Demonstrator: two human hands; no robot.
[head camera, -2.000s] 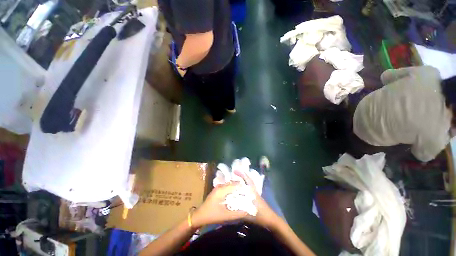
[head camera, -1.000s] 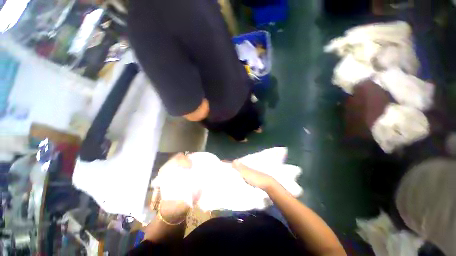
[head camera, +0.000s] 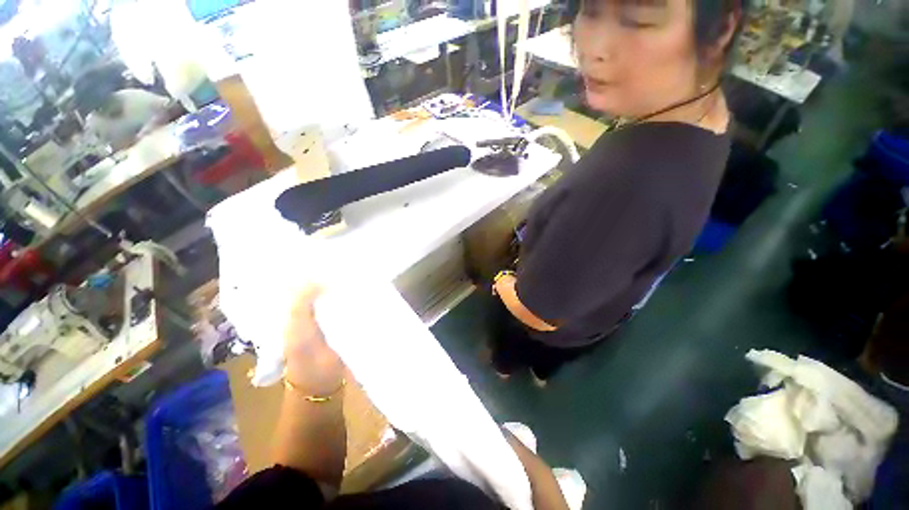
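Note:
A bright white garment piece (head camera: 419, 383) stretches from the near end of the white pressing table (head camera: 399, 234) down to the lower middle. My left hand (head camera: 311, 344) is on the cloth near the table's end; its fingers are washed out by glare, but they grip the cloth. My right forearm shows at the bottom middle beside the cloth; the right hand is hidden by the cloth. A long black padded form (head camera: 374, 187) lies on the table, with an iron (head camera: 498, 159) past its far end.
A person in a dark top (head camera: 623, 219) stands right of the table. A cardboard carton (head camera: 261, 428) and a blue crate (head camera: 189, 428) are at lower left. A sewing machine (head camera: 50, 334) is at far left. Off-white garments (head camera: 817, 423) lie heaped at lower right.
The view has swung left and up towards the table. The white cloth, earlier bunched between both hands, is now spread long, with my left hand at the table's end.

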